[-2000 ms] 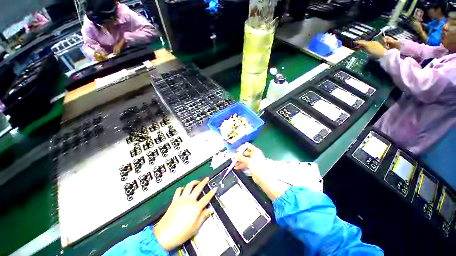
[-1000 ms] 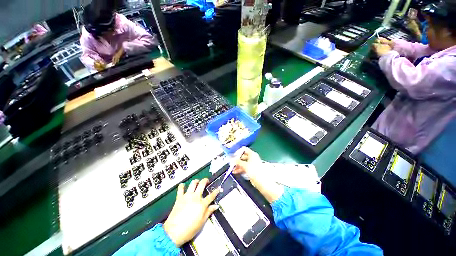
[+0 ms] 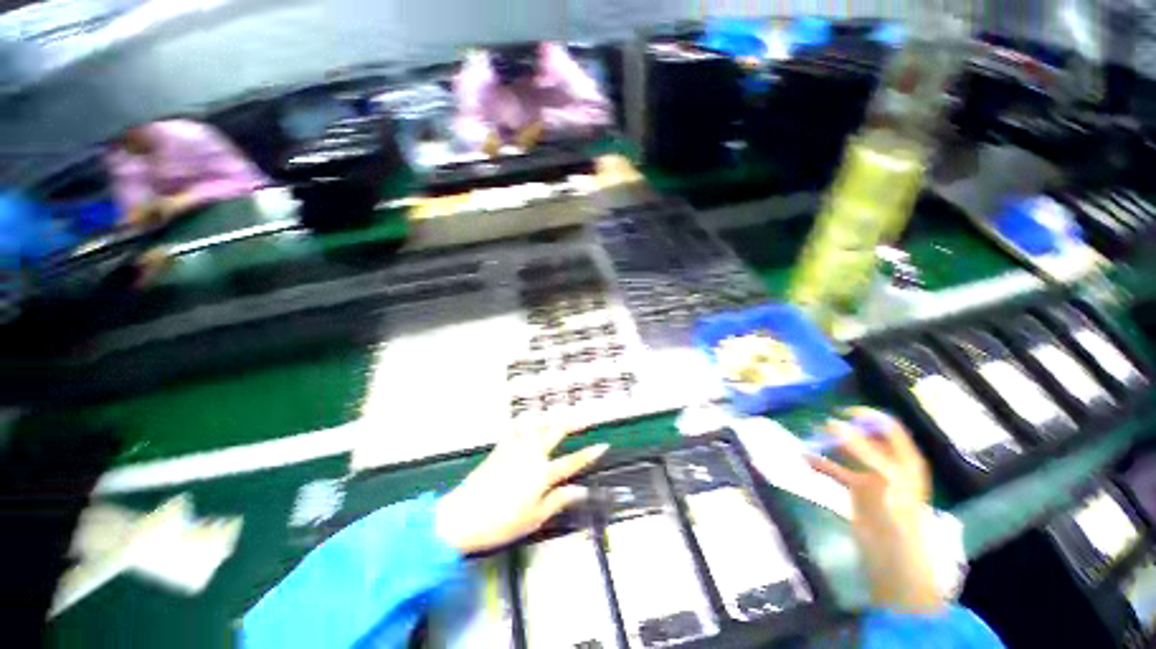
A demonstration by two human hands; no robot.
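Note:
The frame is blurred. A black phone tray [image 3: 811, 577] with several open phone bodies side by side lies at the bottom middle. A phone body [image 3: 742, 539] with a dark top end and large white battery area is at its right side. My left hand [image 3: 520, 494] lies at the tray's upper left with its fingers apart, empty, covering part of a phone body. My right hand [image 3: 887, 488] is raised to the right of the tray, with fingers bent. A pale bluish streak shows at its fingertips; whether it is the thin tool cannot be made out.
Camera modules [image 3: 571, 361] stand in rows on the pale board [image 3: 431, 399]. Beyond the tray are a blue bin [image 3: 811, 380] with cream scraps and a yellow-wrapped post [image 3: 862, 222]. Another phone tray [image 3: 989, 475] is at right. White sheets [image 3: 159, 545] lie far left. People in pink sit across.
The view has swung left, showing more bench and the white sheets. My right hand has moved away from the phone body, off to the tray's right. My left hand remains at the tray.

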